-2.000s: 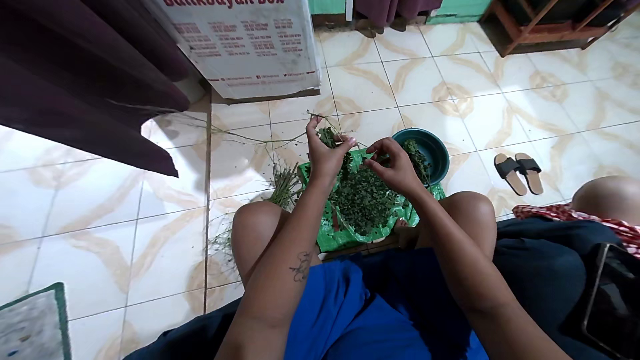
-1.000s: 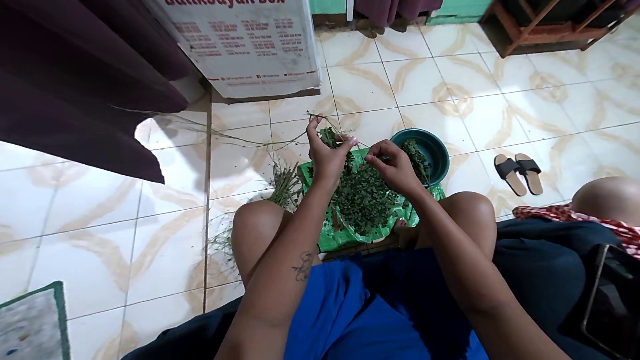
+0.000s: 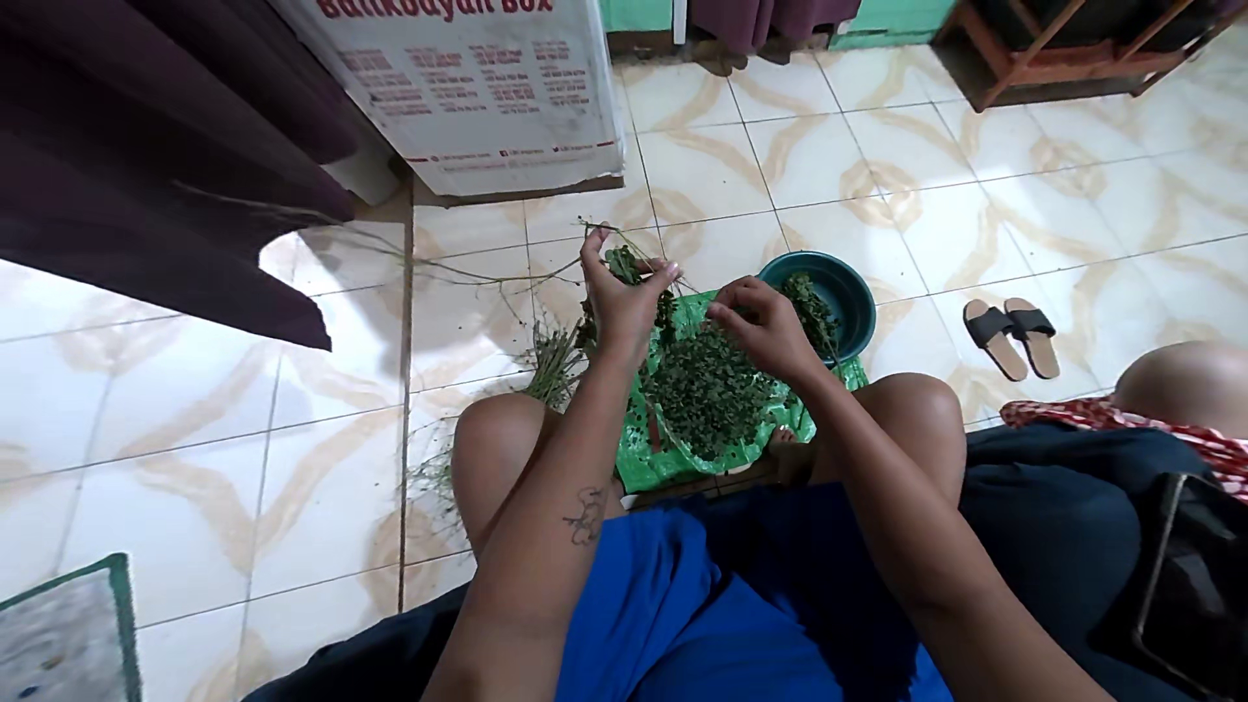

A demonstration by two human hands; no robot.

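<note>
My left hand (image 3: 624,292) is closed on a leafy stem (image 3: 624,263), whose thin stalks stick out past the fingers. A little to the right, my right hand (image 3: 762,327) has its thumb and fingertips together above the leaves; whether a small piece is pinched there is too small to tell. Below both hands a heap of small plucked green leaves (image 3: 710,395) lies on a green plastic sheet (image 3: 648,476). Behind my right hand stands a dark teal basin (image 3: 858,302) with leafy sprigs (image 3: 807,302) in it. Bare stems (image 3: 554,366) lie on the floor beside my left knee.
A large printed carton (image 3: 497,107) stands ahead on the tiled floor, with a dark purple curtain (image 3: 175,166) to its left. A pair of sandals (image 3: 1009,336) lies to the right. Another person's knee (image 3: 1185,385) is at the right edge, near a dark bag-like item (image 3: 1194,585).
My right hand has moved a little away from my left hand since the earliest frame. My left hand stays in about the same place with the stem. The curtain's lower edge has swung slightly.
</note>
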